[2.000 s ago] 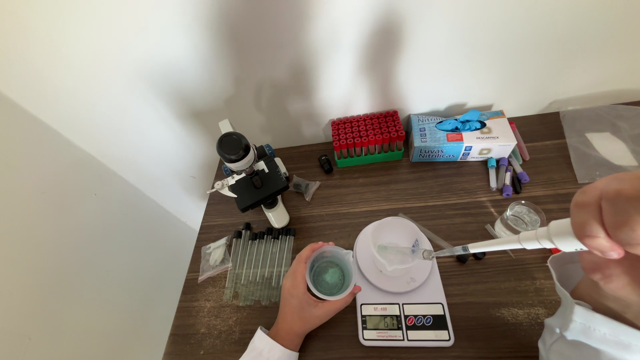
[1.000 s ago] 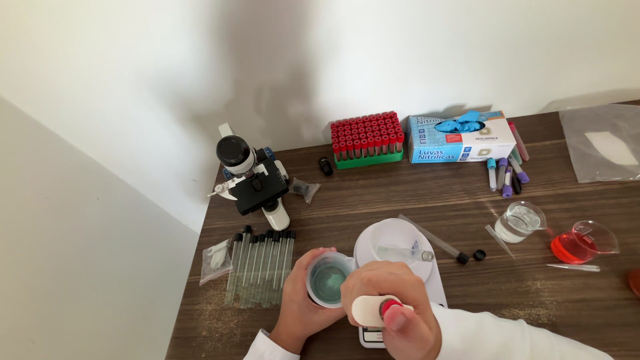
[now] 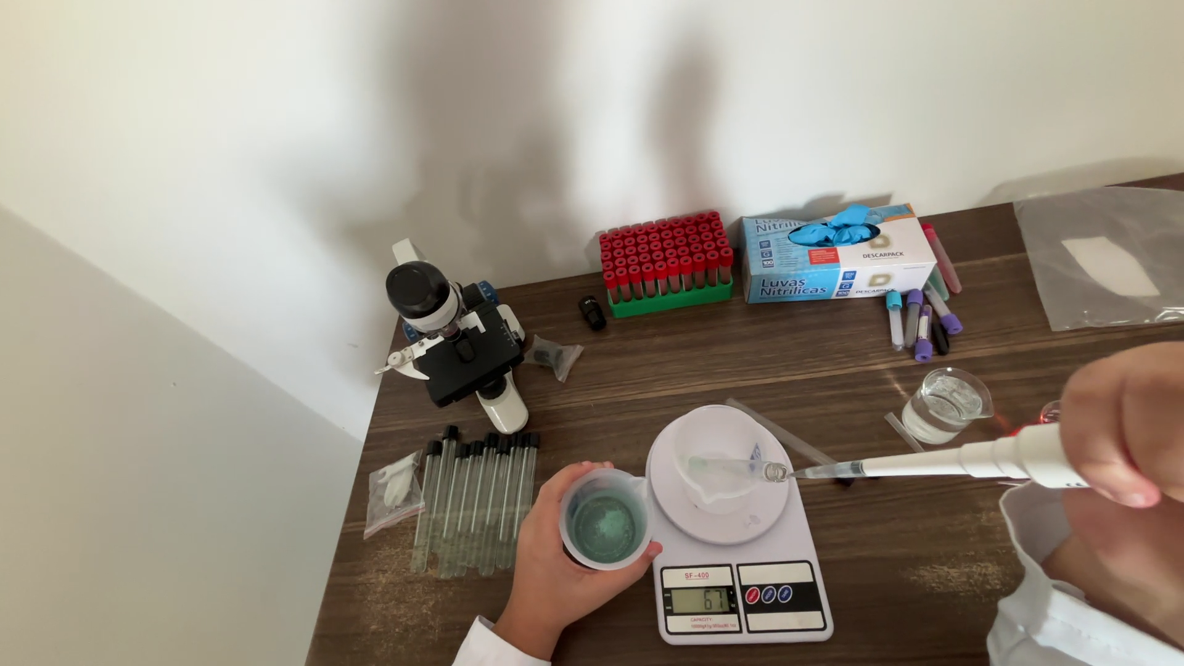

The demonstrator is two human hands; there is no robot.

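Observation:
My left hand (image 3: 578,578) holds a plastic beaker (image 3: 606,523) of greenish liquid just left of a white digital scale (image 3: 745,610). On the scale's round plate rests a translucent plastic cup (image 3: 712,430), with a clear glass tube (image 3: 731,470) lying across it, its mouth to the right. My right hand (image 3: 1124,435) grips a white micropipette (image 3: 980,460) held almost level. The pipette's clear tip is at the mouth of the tube; whether it touches or enters is unclear.
A microscope (image 3: 462,342) and capped test tubes (image 3: 476,499) stand or lie at left. Behind are a rack of red-capped tubes (image 3: 666,264) and a nitrile glove box (image 3: 837,259). A glass beaker of clear liquid (image 3: 943,407) stands right of the scale, near a plastic bag (image 3: 1101,268).
My right hand, over the scale's front one second ago, has moved right, and the pipette tip is back at the tube's mouth. My left hand keeps its hold on the beaker.

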